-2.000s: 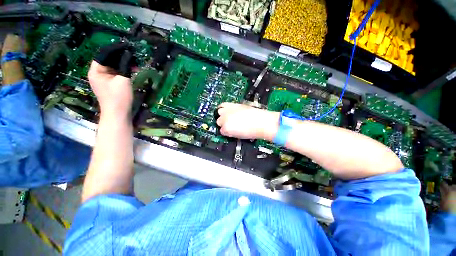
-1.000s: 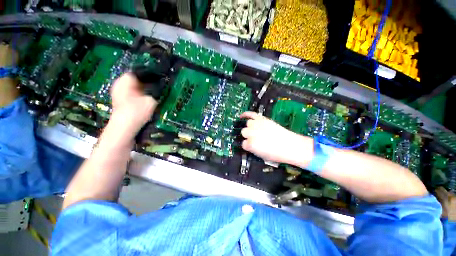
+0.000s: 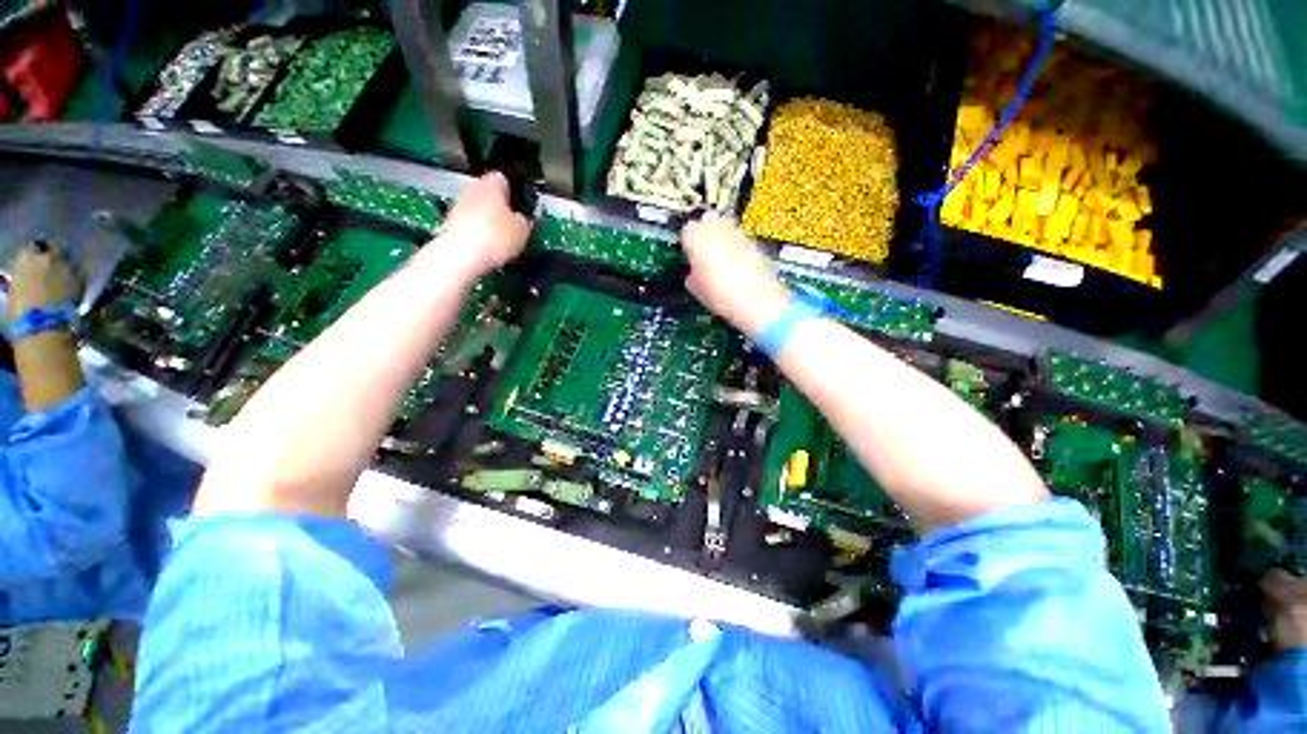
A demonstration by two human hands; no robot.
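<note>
My left hand (image 3: 487, 227) is at the far edge of the line, below a metal upright, its fingers closed on a dark piece (image 3: 516, 161) that shows only partly. My right hand (image 3: 731, 270) is at the far rail, just below the front of the bin of pale components (image 3: 685, 144). Its fingers are bent, and whether they hold anything is unclear. A green circuit board (image 3: 609, 387) lies in its black pallet between my forearms. The narrow circuit board strip (image 3: 609, 244) at its far edge runs between my hands.
Golden-yellow components (image 3: 824, 179) and large yellow components (image 3: 1054, 172) fill bins at the back. Two metal uprights (image 3: 549, 93) stand before a clear plastic box. More boards (image 3: 1140, 516) lie along the line. Another person's hand (image 3: 43, 280) is at left; another (image 3: 1286, 609) at right.
Both hands have moved away from me to the far edge, my left also rightward with the dark piece. The view has shifted, showing more of the shelf. A yellow component now shows on the board under my right forearm.
</note>
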